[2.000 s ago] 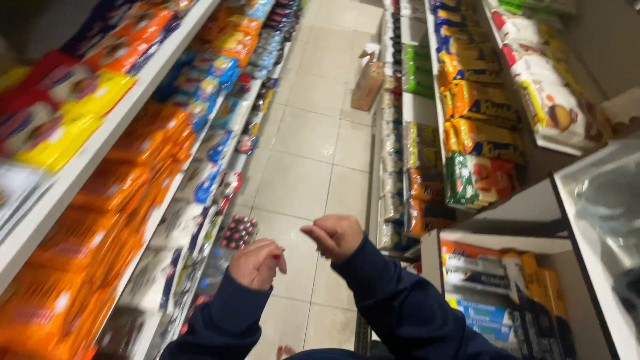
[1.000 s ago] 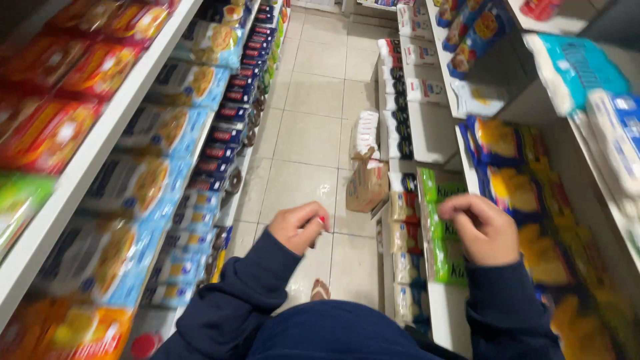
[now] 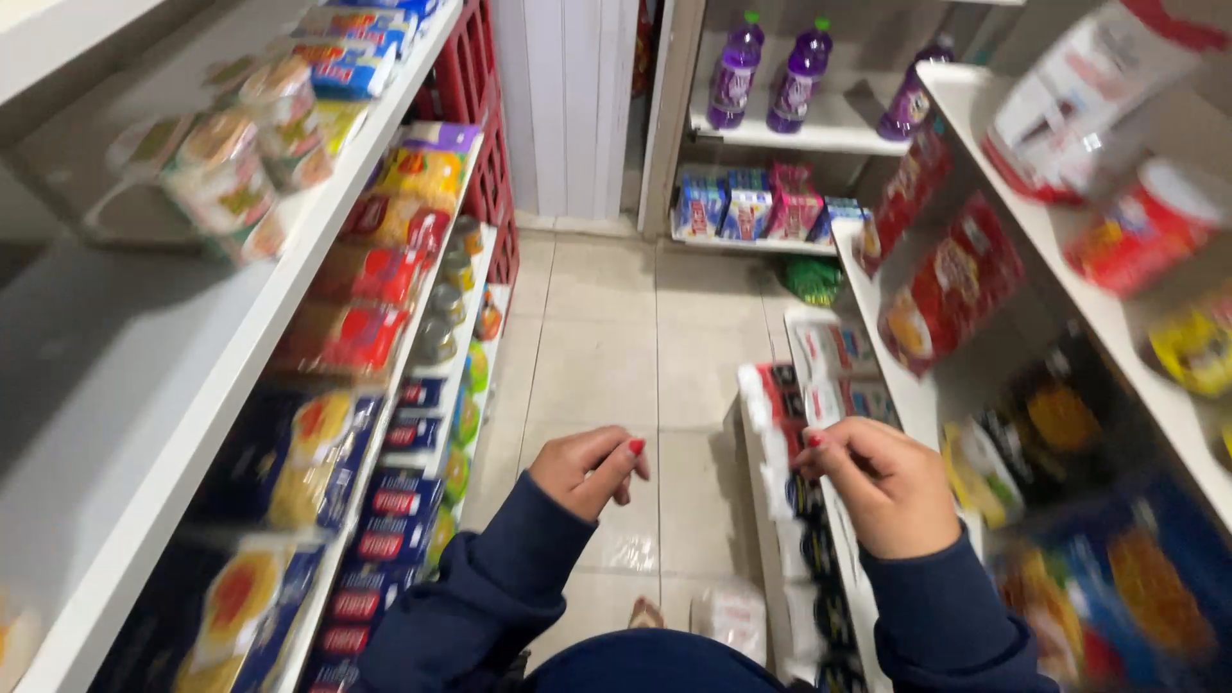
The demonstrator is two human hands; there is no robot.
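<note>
My left hand [image 3: 595, 472] hangs over the tiled aisle with its fingers loosely curled and nothing visible in them. My right hand [image 3: 871, 481] is near the lower right shelf, its fingers bent, also with no object to be seen in it; whether it touches the shelf I cannot tell. Just left of and below my right hand lies a row of dark packs [image 3: 808, 539]. Blue packs [image 3: 390, 525] fill a low shelf to the left of my left hand. Both hands come out of dark blue sleeves.
White shelves [image 3: 241, 356] of packaged food line the left, more shelves [image 3: 1049, 231] the right. Ahead stand purple bottles [image 3: 736, 72], boxes [image 3: 746, 207], a red crate [image 3: 486, 144] and a green bag [image 3: 811, 279]. A white wrapped pack [image 3: 729, 621] is on the floor near a foot [image 3: 646, 613].
The view has moved forward along the aisle, with the bottles and boxes at its end now showing. The brown bag on the floor is out of view. Both hands stay raised.
</note>
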